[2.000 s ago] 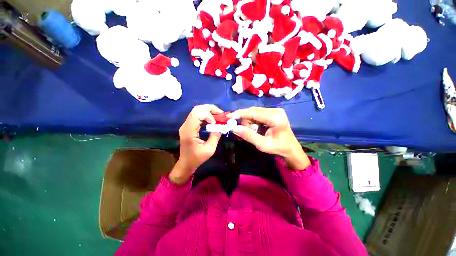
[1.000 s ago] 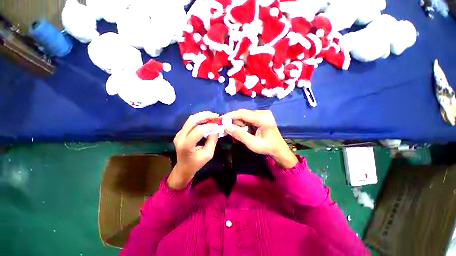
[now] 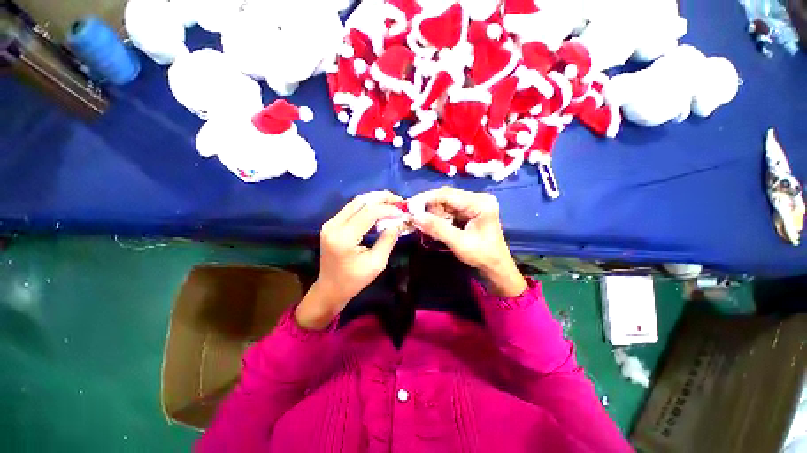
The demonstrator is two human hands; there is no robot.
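Note:
A small red-and-white Santa hat (image 3: 403, 209) is pinched between my two hands at the table's near edge, mostly covered by the fingers. My left hand (image 3: 356, 246) grips its left side. My right hand (image 3: 471, 232) holds its right side with thumb and fingertips. A needle is too small to see. A heap of Santa hats (image 3: 469, 111) lies beyond on the blue cloth (image 3: 659, 190), with slotted thread snips (image 3: 549, 180) at its near right edge. A white plush toy (image 3: 257, 152) with a red hat on it lies left of the heap.
More white plush toys (image 3: 677, 86) lie behind and beside the heap. A blue thread cone (image 3: 104, 50) and long brown box (image 3: 55, 72) are upper left. A patterned object (image 3: 783, 188) is far right. An open carton (image 3: 183, 347), a white flat case (image 3: 629, 310) and a printed carton (image 3: 721, 380) are below.
The hat in my hands has turned and less of its red and white shows between the fingers. My hands stay together in about the same place. The view has shifted slightly.

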